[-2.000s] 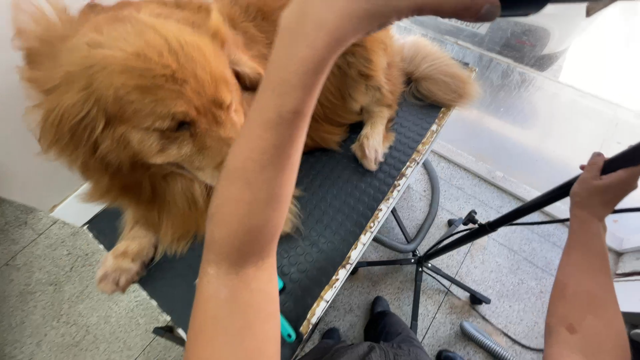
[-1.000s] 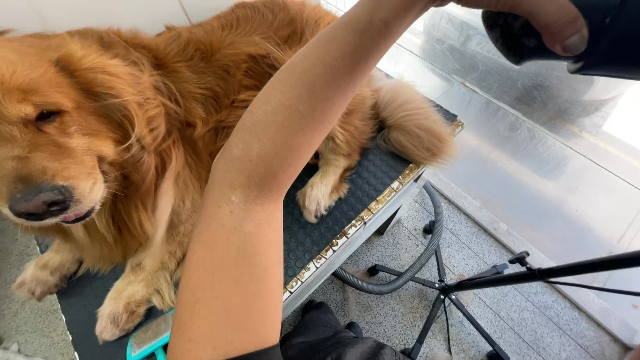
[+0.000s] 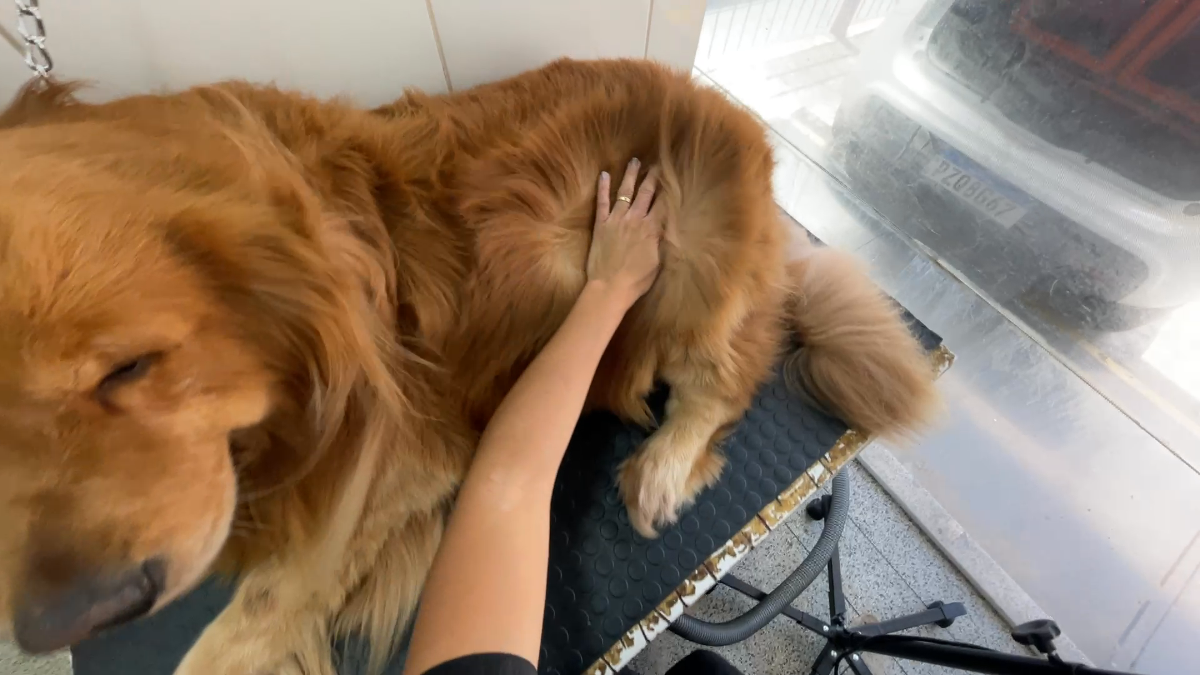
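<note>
My left hand (image 3: 626,230) lies flat on the side of a long-haired golden-brown dog (image 3: 525,178), near its hip. The fingers point away from me, a little apart, with a ring on one of them; the fur around them is parted and ruffled. Nothing shows in this hand, and its thumb is hidden. The dog lies on a grooming table's black studded rubber top (image 3: 609,516), its head at the left and its fluffy tail (image 3: 858,347) over the right edge. My right hand is out of view.
A worn table edge (image 3: 750,534) runs diagonally at the right. Below it are a grey flexible hose (image 3: 797,586) and a black wheeled stand (image 3: 844,637). A metal chain (image 3: 34,37) hangs at the upper left by a tiled wall. A vehicle (image 3: 1059,141) shows through a clear panel.
My left hand has come down from the upper right onto the dog's side. The dark device it held one second ago is out of view. The view has shifted closer to the dog.
</note>
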